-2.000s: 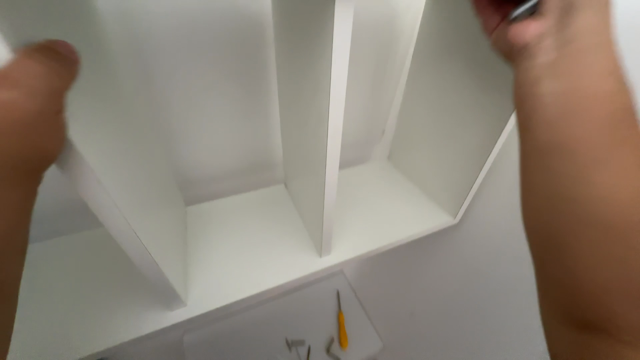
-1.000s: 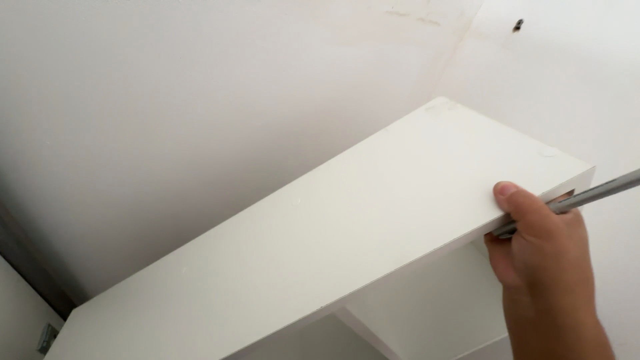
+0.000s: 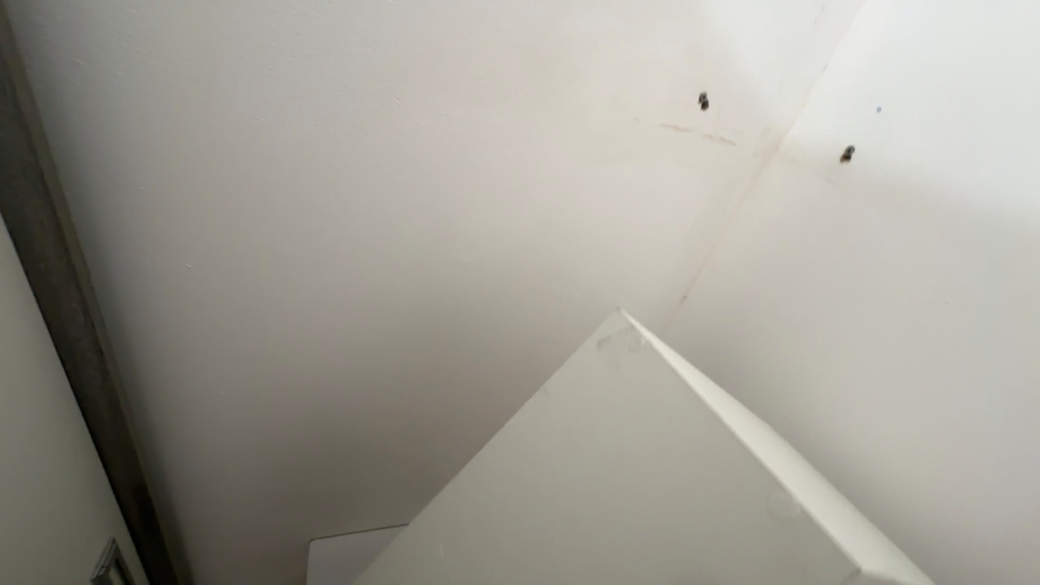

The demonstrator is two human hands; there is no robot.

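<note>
Neither my left hand nor my right hand is in the head view now, so what they hold or touch cannot be seen. The top panel of a white shelf unit (image 3: 617,471) rises from the bottom edge, its far corner pointing at the corner of the room. Faint smudges mark the panel near that corner. A narrow side face of the unit (image 3: 772,447) shows along its right edge.
White walls (image 3: 406,203) meet in a corner behind the unit. Dark holes (image 3: 704,101) (image 3: 847,153) pierce them on either side. At left runs a dark vertical strip (image 3: 65,309) beside a pale panel (image 3: 41,422) with a metal fitting (image 3: 111,562). A smaller white panel (image 3: 353,556) shows at the bottom.
The view has swung up to the walls. My right hand, at the unit's edge with a grey metal rod or tool by it one second ago, is out of view.
</note>
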